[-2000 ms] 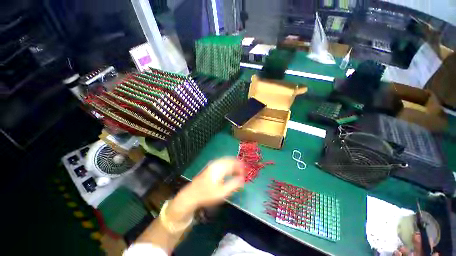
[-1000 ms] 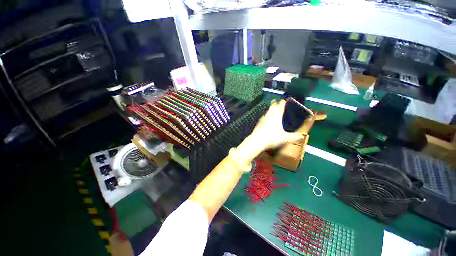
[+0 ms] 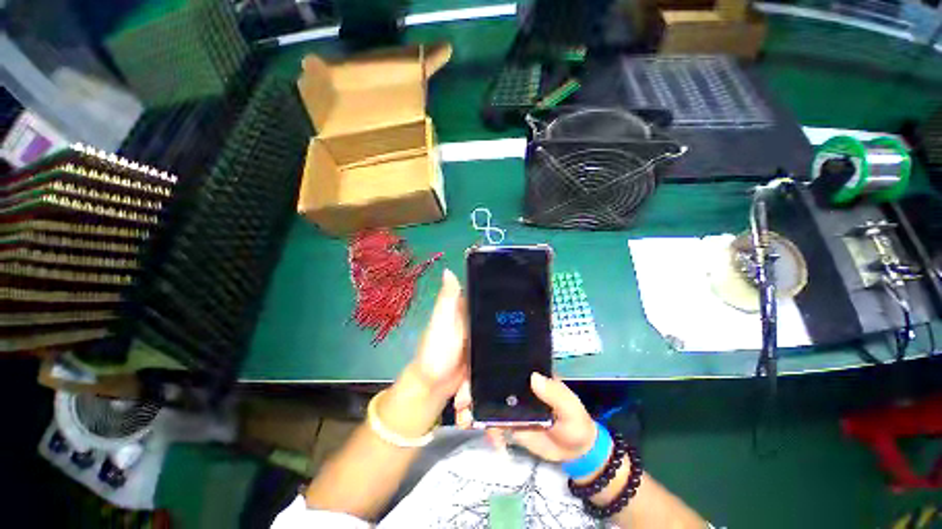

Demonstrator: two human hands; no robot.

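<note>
A smartphone [image 3: 510, 331] is held upright in the middle of the view, its dark screen showing dim blue digits. My left hand [image 3: 443, 346] grips its left edge. My right hand [image 3: 558, 418] holds its lower right corner, thumb at the screen's edge. The phone hides most of the PCB panel [image 3: 574, 315]; only the panel's right part shows. A loose pile of red lead wires [image 3: 384, 282] lies on the green mat left of the phone.
An open cardboard box [image 3: 374, 178], a white cord loop [image 3: 488, 226] and a fume extractor fan [image 3: 591, 183] stand behind. At right are a white sheet [image 3: 661, 284], a tip-cleaning pot [image 3: 790, 267], the soldering iron [image 3: 764, 284] and a green solder reel [image 3: 883, 168]. Black PCB racks [image 3: 222, 222] stand left.
The phone has come from the carton to in front of me, now in both hands. My right hand has left the soldering iron. The view has turned right and down.
</note>
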